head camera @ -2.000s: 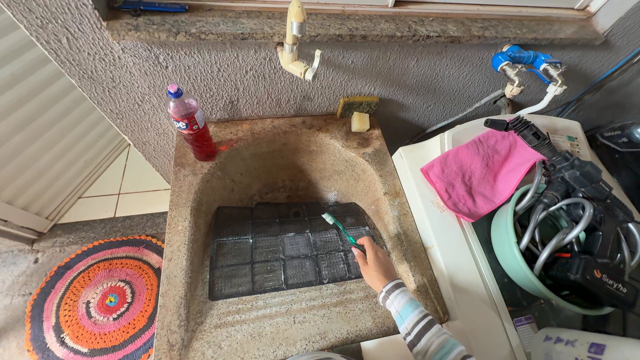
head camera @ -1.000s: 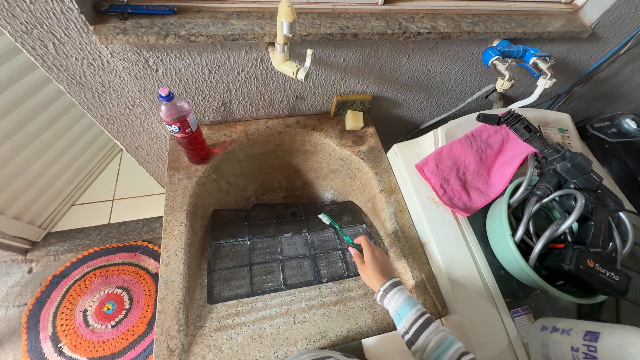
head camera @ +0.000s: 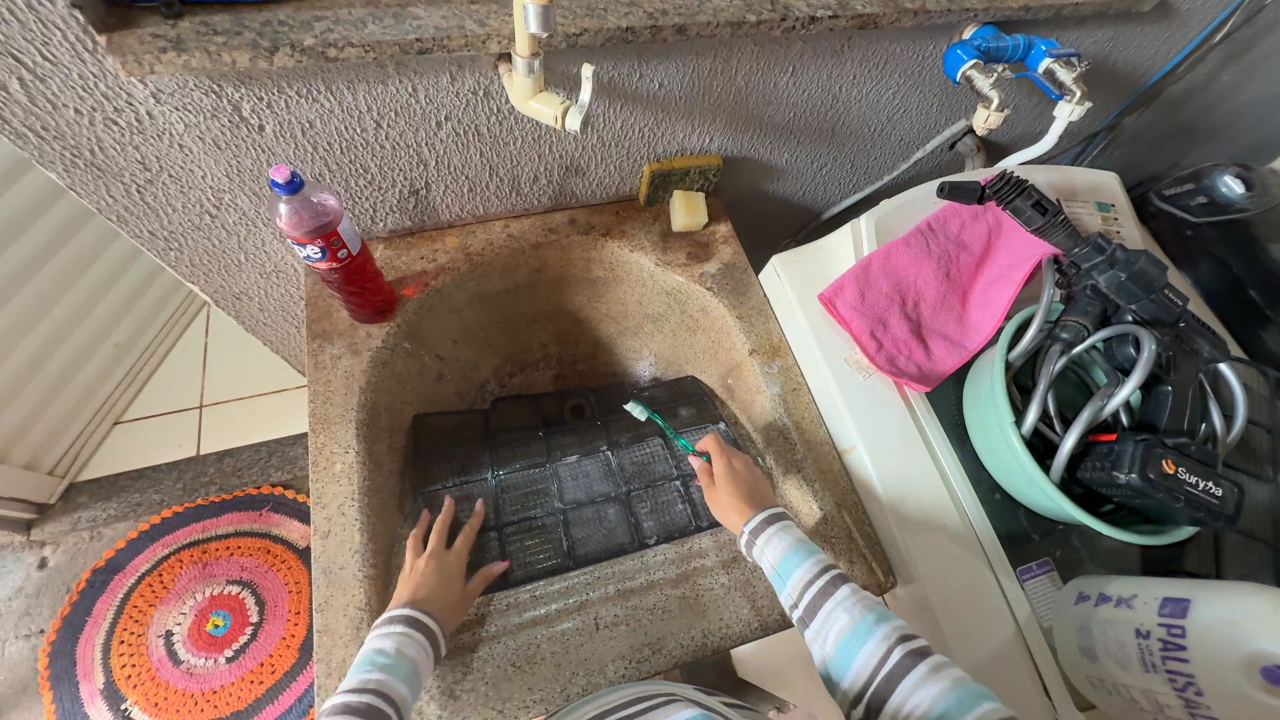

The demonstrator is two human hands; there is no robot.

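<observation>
A dark mesh filter panel with a grid frame (head camera: pixel 585 480) lies in a speckled stone wash basin (head camera: pixel 340 500). My left hand (head camera: pixel 440 565) rests with spread fingers on the panel's lower left corner and grips nothing. In my right hand (head camera: pixel 733 482) is a green toothbrush (head camera: pixel 668 430), its white bristle head over the upper right part of the panel. A bottle of red liquid (head camera: pixel 335 250) stands on the basin's back left corner. At the back right corner are a pale yellow soap block (head camera: pixel 688 211) and a worn sponge (head camera: pixel 680 178) leaning on the wall.
A cream tap (head camera: pixel 540 95) hangs above the basin. To the right, a white washing machine (head camera: pixel 850 400) bears a pink cloth (head camera: pixel 935 290), a mint-green bucket (head camera: pixel 1030 485) of black tool parts and grey hose, and a white jug (head camera: pixel 1170 640). A round crocheted rug (head camera: pixel 215 610) lies at lower left.
My left hand has come into view and now lies on the panel's lower left corner. My right hand still holds the toothbrush over the panel.
</observation>
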